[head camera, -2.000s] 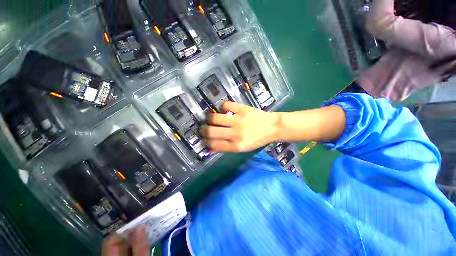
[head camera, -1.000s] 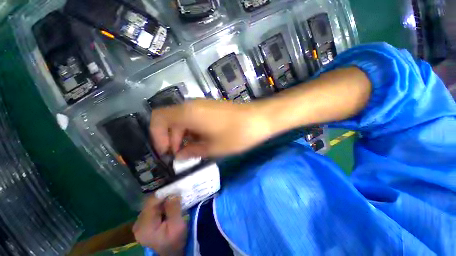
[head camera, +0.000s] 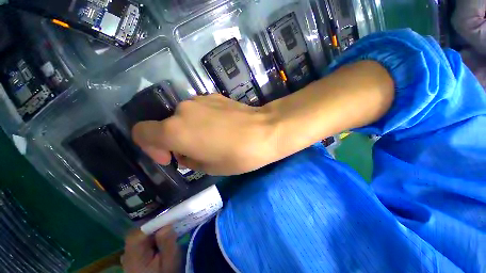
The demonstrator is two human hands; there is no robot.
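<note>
A clear plastic blister tray (head camera: 101, 80) holds black handheld devices with open lower sections. My right hand (head camera: 218, 133) reaches in from the right over one device (head camera: 151, 104) and covers its middle; my fingertips are at its lower section, and whether they hold a label is hidden. My left hand (head camera: 152, 253), blurred at the bottom edge, grips a white label sheet (head camera: 186, 210) with small print, just below the tray. Another device (head camera: 109, 165) lies in the pocket to the left, with a white patch in its lower section.
More devices lie in the tray: one with a grey panel (head camera: 232, 66), another beside it (head camera: 289, 48), and one tilted at the top left (head camera: 101, 18). Ribbed clear trays (head camera: 29, 240) are stacked at the lower left. Part of another person's sleeve (head camera: 469, 21) shows at the upper right.
My right hand has moved from the label sheet onto the device beside it. My left hand still holds the sheet, slightly lower left. The camera view has shifted over the tray.
</note>
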